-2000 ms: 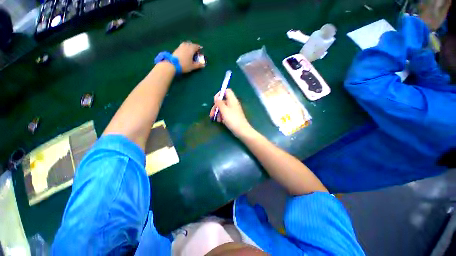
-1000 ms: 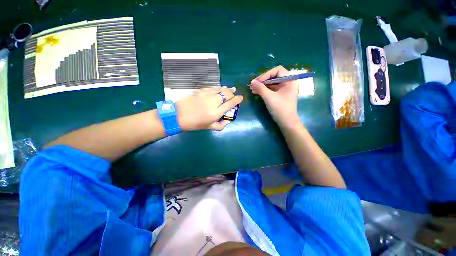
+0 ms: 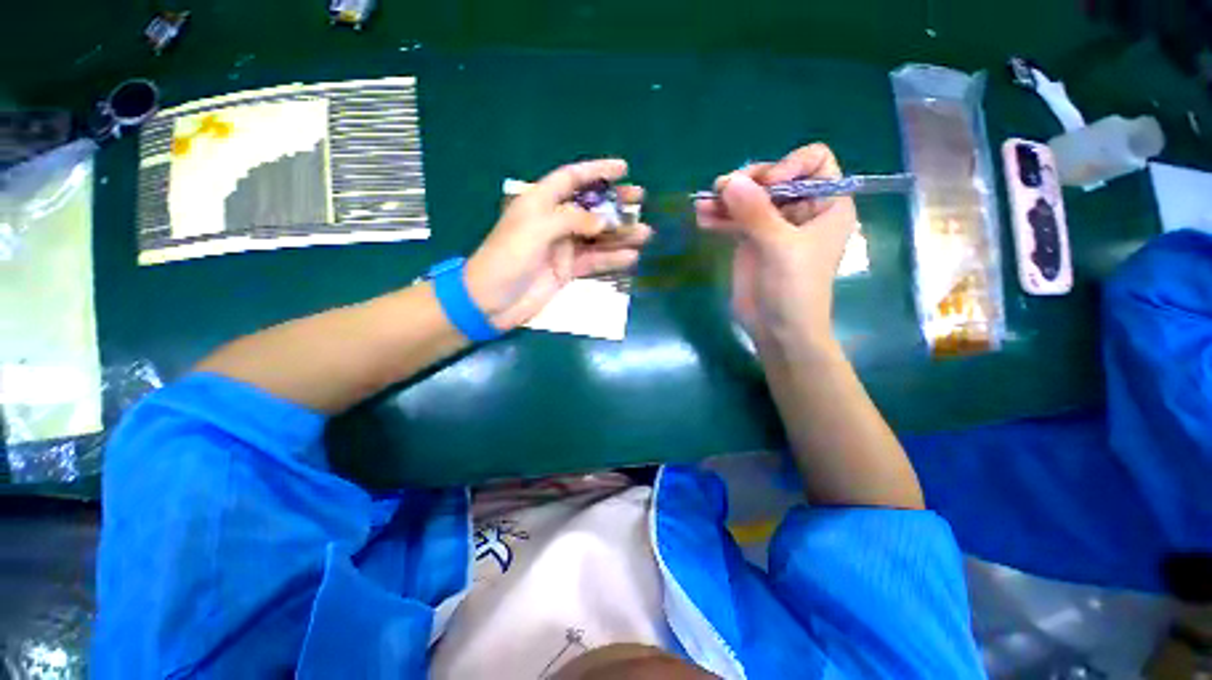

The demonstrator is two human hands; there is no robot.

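Observation:
My left hand (image 3: 552, 249), bare with a blue wristband, holds a small dark-rimmed watch module (image 3: 605, 205) between thumb and fingers above the bench. Its details are blurred. My right hand (image 3: 791, 239) grips slim metal tweezers (image 3: 813, 189) lying nearly level, tip pointing left towards the module and apart from it. A striped adhesive sheet (image 3: 585, 308) lies under my left hand, which hides most of it. A pale yellowish piece (image 3: 853, 250) shows partly behind my right hand.
A larger striped sheet (image 3: 376, 166) and a bagged pale sheet (image 3: 47, 292) lie left. A dark ring (image 3: 133, 102) and other modules (image 3: 352, 12) are upper left. Right are bagged amber parts (image 3: 952, 213), a phone (image 3: 1038, 217), a bottle (image 3: 1106, 149) and another person's blue sleeve (image 3: 1176, 345).
My left hand has turned palm up and lifted the module off the sheet area. My right hand has moved slightly right with the tweezers. The view has shifted a little.

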